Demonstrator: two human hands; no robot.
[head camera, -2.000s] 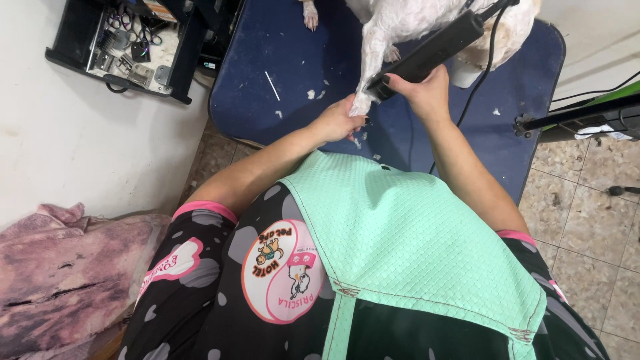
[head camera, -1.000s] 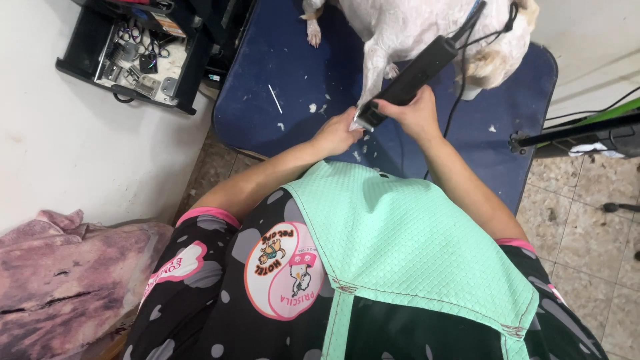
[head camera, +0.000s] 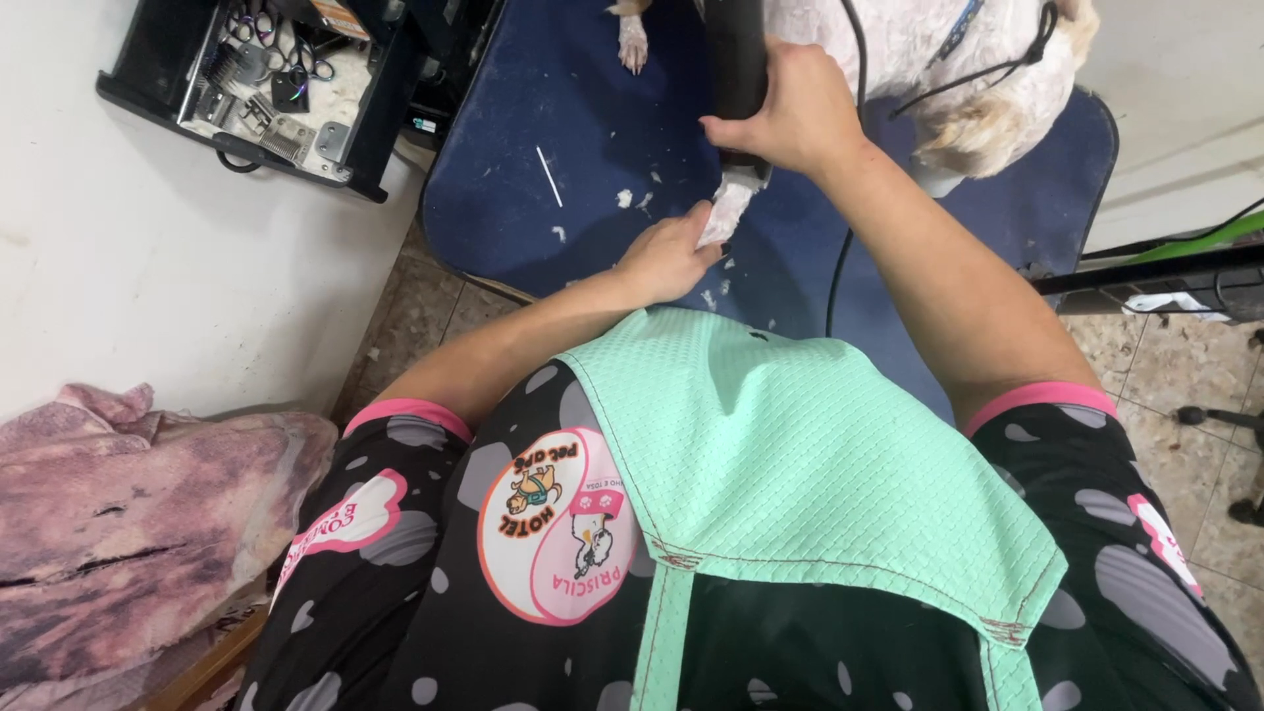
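A dog (head camera: 997, 59) with a pale, closely clipped coat and a cord round its neck is on the blue grooming table (head camera: 592, 109). My left hand (head camera: 671, 252) grips the end of one pale leg (head camera: 729, 209), near the table's front edge. In my right hand (head camera: 810, 109) is a black corded electric clipper (head camera: 736, 79), held nearly upright in the view. Its lower end lies against the leg, just above my left hand. The upper part of that leg is hidden behind the clipper. Another paw (head camera: 633, 47) rests on the table further back.
Hair tufts (head camera: 624, 198) and a thin white stick (head camera: 549, 177) lie on the table. The clipper's black cable (head camera: 839, 281) runs down across it. An open drawer (head camera: 326, 173) holding scissors (head camera: 298, 74) and clipper blades stands at the left. A black bar (head camera: 1155, 276) is at the right.
The clipper has swung from a slanted hold to nearly upright, and my right hand has moved up along with it. My left hand keeps its hold on the leg.
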